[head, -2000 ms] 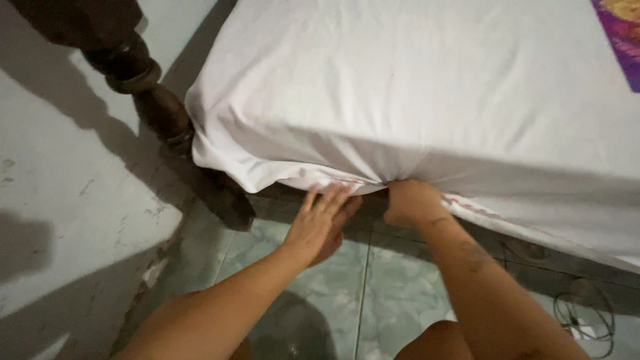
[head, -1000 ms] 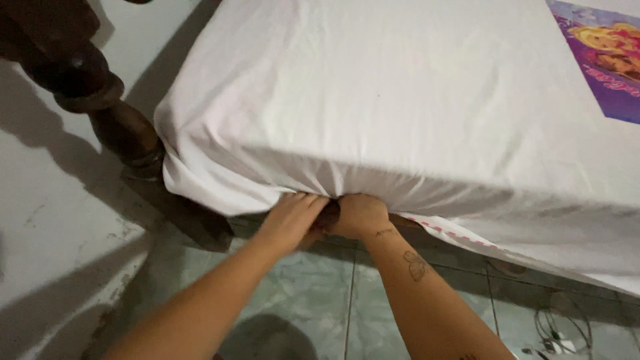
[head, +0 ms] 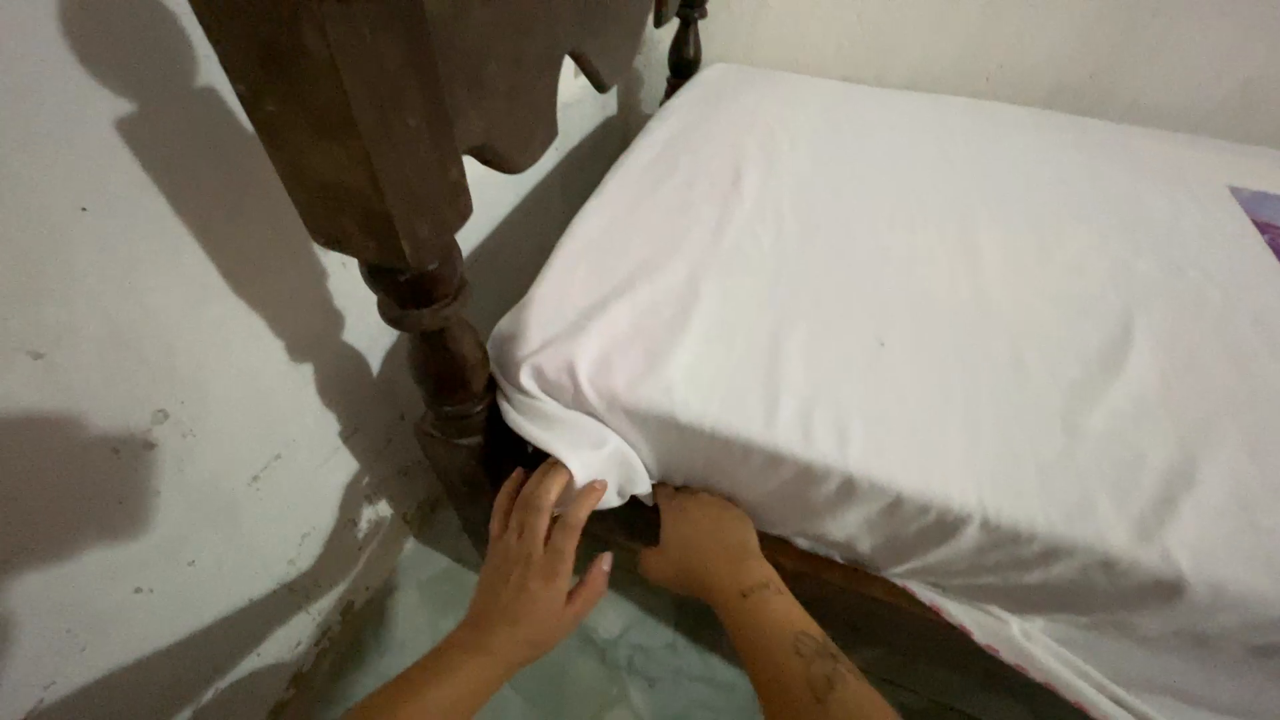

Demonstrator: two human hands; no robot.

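A white bed sheet (head: 900,300) covers the mattress and hangs in folds over its near side. My left hand (head: 545,560) has its fingers spread at the loose sheet corner beside the bedpost, fingertips touching the cloth. Close to its right, my right hand (head: 705,540) is curled against the mattress's lower edge, its fingertips hidden between the sheet and the wooden bed frame (head: 850,575). Whether those fingers pinch the cloth cannot be seen. Farther right, a sheet edge with reddish trim hangs over the frame.
A dark turned wooden bedpost (head: 450,360) and carved headboard or footboard panel (head: 500,80) stand left of the mattress. A stained white wall (head: 200,400) is at the left, with greenish floor tiles (head: 640,640) below. A purple printed item (head: 1262,220) lies at the right edge.
Both hands have moved along the mattress edge toward the bedpost. The sheet corner, hanging low before, is now raised and bunched. The view has swung toward the bedpost.
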